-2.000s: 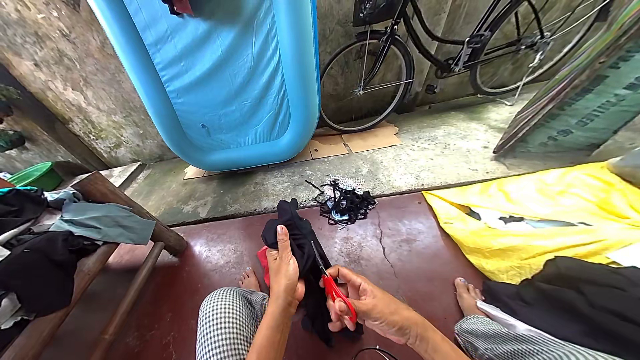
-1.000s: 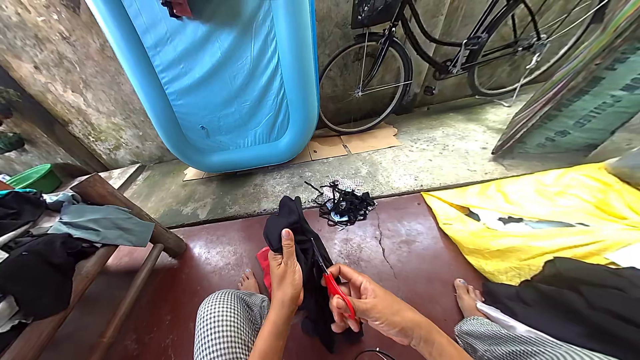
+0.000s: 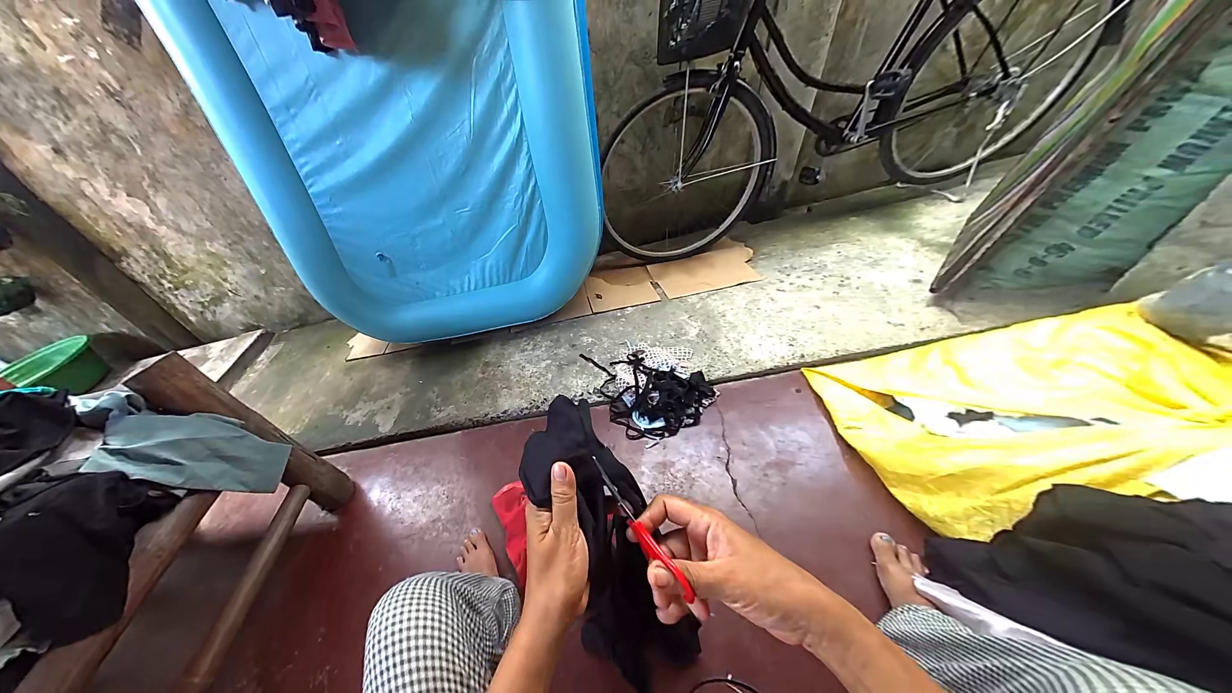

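My left hand (image 3: 558,544) grips a piece of black cloth (image 3: 553,452), thumb on top, and holds it up between my knees. Red-handled scissors (image 3: 659,558) are in my right hand (image 3: 707,558), their blades lying against the cloth's right side and pointing up and left. Whether the blades are apart cannot be told. The black cloth hangs down below both hands toward the floor. Behind my left hand a piece of red cloth (image 3: 512,515) shows. Beyond the hands, a small heap of black strips and scraps (image 3: 664,395) lies at the edge of the red floor.
At left, a wooden bench (image 3: 308,472) bears grey and black cloths, with a green basin (image 3: 58,364) behind. An inflatable blue pool (image 3: 443,313) leans on the wall beside a bicycle (image 3: 760,144). At right are a yellow sheet (image 3: 924,462) and a large black cloth (image 3: 1088,577).
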